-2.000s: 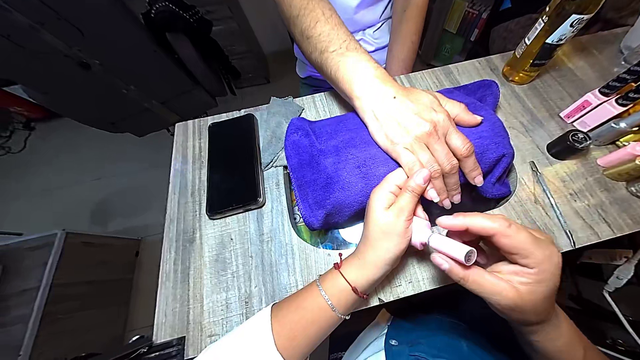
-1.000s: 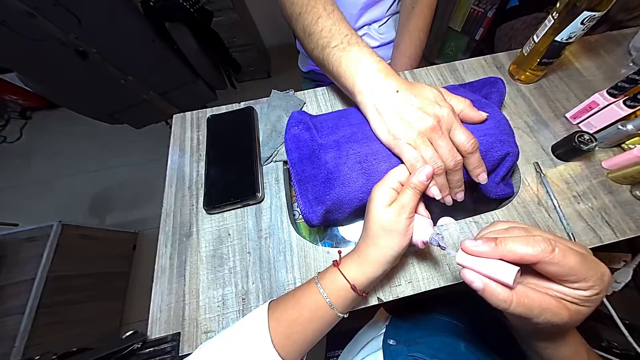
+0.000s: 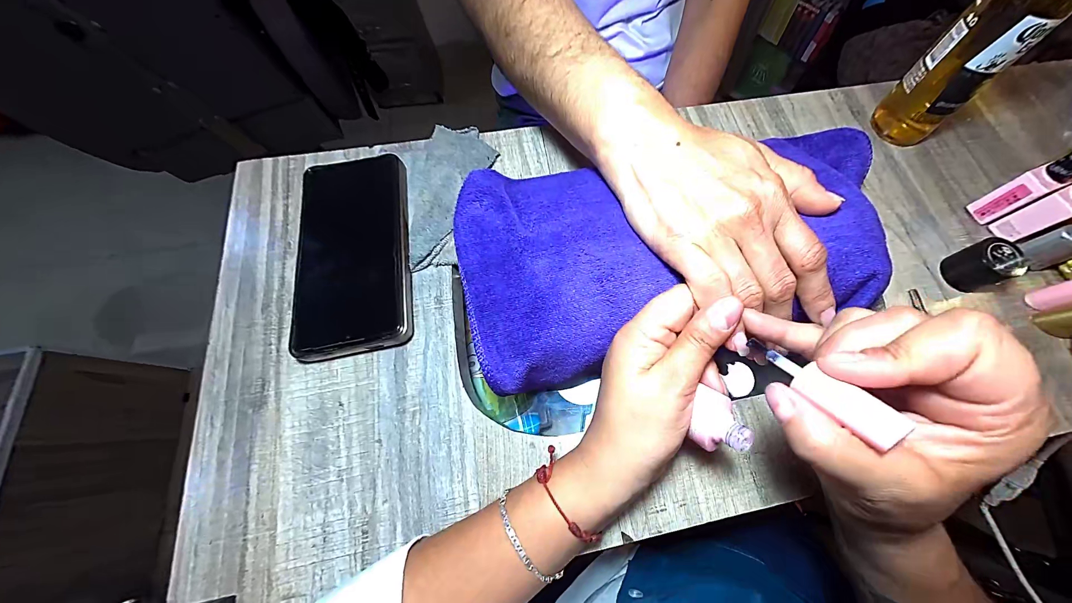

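My left hand (image 3: 657, 385) holds an open pink nail polish bottle (image 3: 713, 419) low in its fingers, its neck pointing down and right. The thumb and index finger of that hand are at a fingertip of the other person's hand (image 3: 729, 213). That hand lies palm down over a rolled purple towel (image 3: 553, 268). My right hand (image 3: 930, 402) grips the pale pink cap of the polish brush (image 3: 850, 406). The brush tip is close to the fingertip by my left thumb; whether it touches the nail is unclear.
A black smartphone (image 3: 350, 255) and a grey cloth (image 3: 448, 193) lie left of the towel on the wooden table (image 3: 335, 469). At the right are a glass bottle of amber liquid (image 3: 930, 92), pink polish boxes (image 3: 1017, 197) and a black-capped container (image 3: 980, 264). A cable (image 3: 1009, 536) hangs lower right.
My right hand first drew the brush out of the bottle, then brought it up and left to the other person's fingertip. My left hand has kept the bottle.
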